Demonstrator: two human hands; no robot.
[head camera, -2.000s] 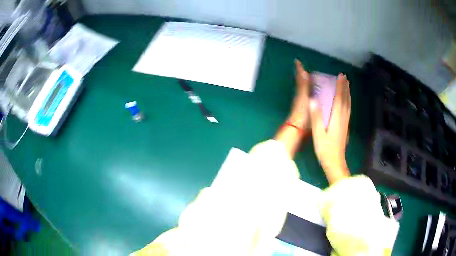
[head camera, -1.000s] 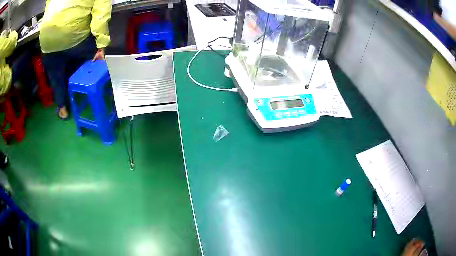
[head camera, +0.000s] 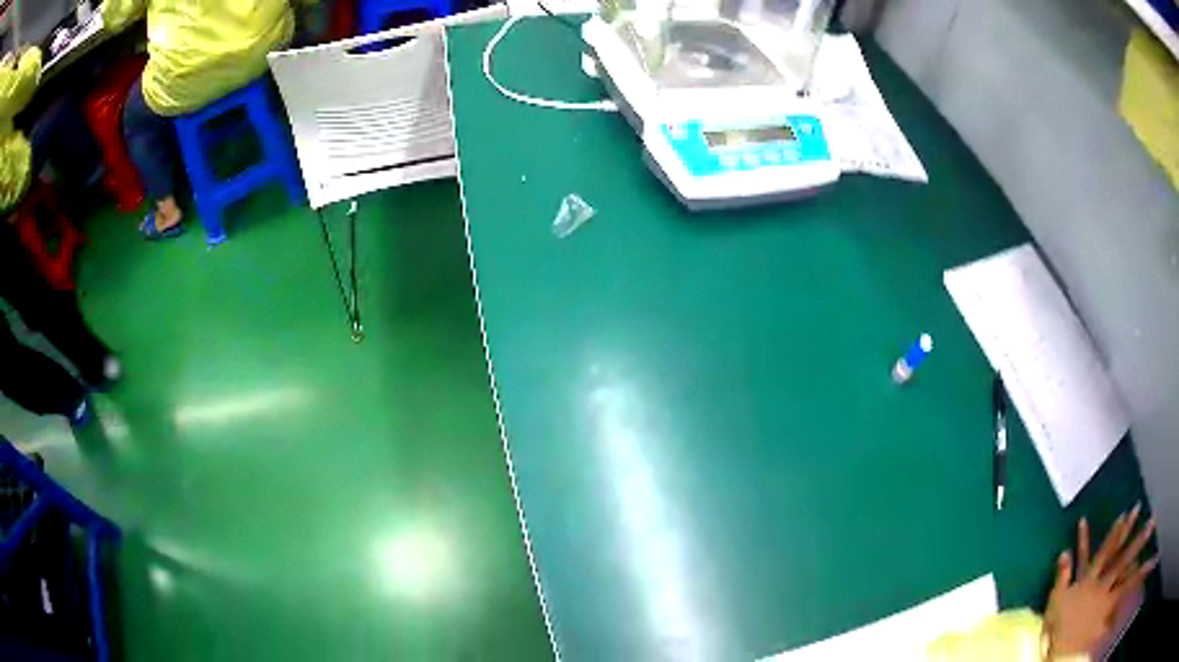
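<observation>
My left hand (head camera: 1099, 582) is at the bottom right corner, partly cut off by the frame. Its fingers are spread over the green bench and seem to hold nothing. A thin pale edge shows beside the palm, too small to identify. My right hand is out of the picture. A white printed sheet (head camera: 1041, 369) lies above my left hand. A black pen (head camera: 999, 446) lies along its left side. A small blue-and-white capped item (head camera: 913, 358) lies farther left. The corner of a white sheet (head camera: 905, 627) shows at the bottom, beside my yellow sleeve.
A balance scale (head camera: 743, 142) with a clear case stands at the back on papers. A crumpled clear piece (head camera: 572, 215) lies on the green bench (head camera: 724, 427). A white chair (head camera: 369, 123) adjoins the bench's left edge. Seated people in yellow jackets and a blue frame are at left.
The view has swung left from the pink phone between both hands, then tilted lower. More of my left hand shows now. A yellow-jacketed person who stood by the blue stool is now seated.
</observation>
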